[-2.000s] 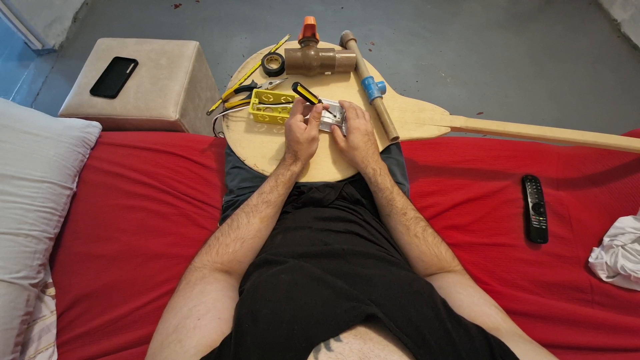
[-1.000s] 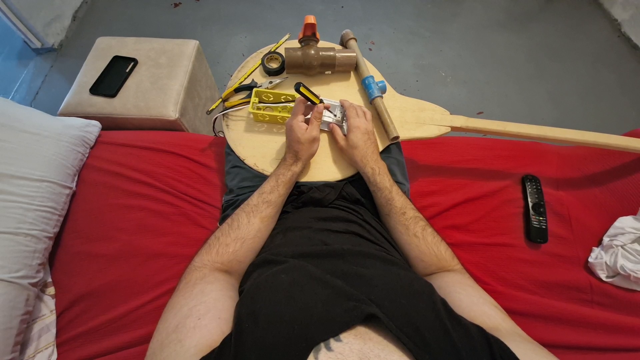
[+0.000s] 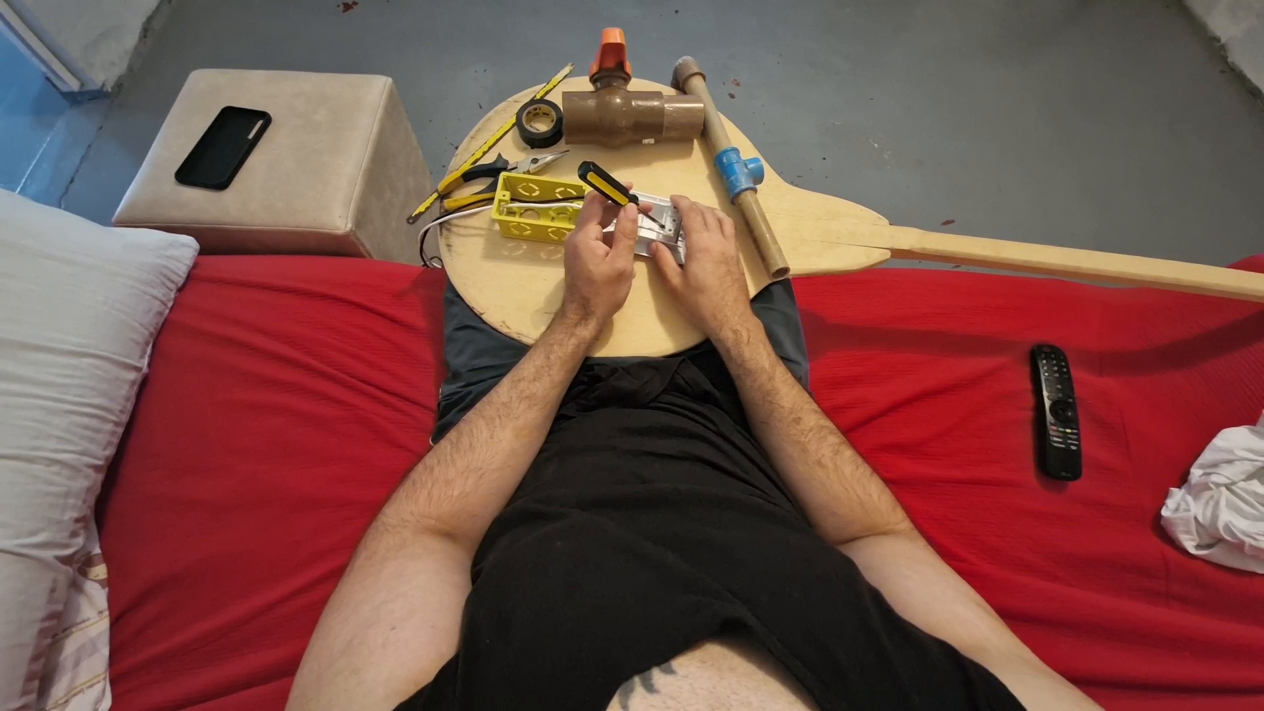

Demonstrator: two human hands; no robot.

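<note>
My left hand [image 3: 600,262] is shut on a black and yellow screwdriver [image 3: 606,184], its handle tilted up to the left and its shaft over a white electrical fitting [image 3: 656,225]. The fingers of my right hand [image 3: 707,259] grip that fitting from its right side. Just left of my left hand, a yellow plastic electrical box [image 3: 538,223] lies on the round wooden board [image 3: 523,306], with wires in it and a white cable running out to the left. Yellow and black pliers [image 3: 494,178] lie behind the box. My fingers partly hide the fitting and the screwdriver tip.
On the board's far side are black electrical tape [image 3: 540,123], a yellow folding rule [image 3: 484,148], a brown ball valve [image 3: 622,117] with orange handle, and a brown pipe [image 3: 760,232] with blue tee. A stool [image 3: 326,128] bears a phone [image 3: 223,148]. A remote [image 3: 1057,410] lies right.
The screwdriver handle has tilted slightly in my left hand. Both hands stay at nearly the same place over the board.
</note>
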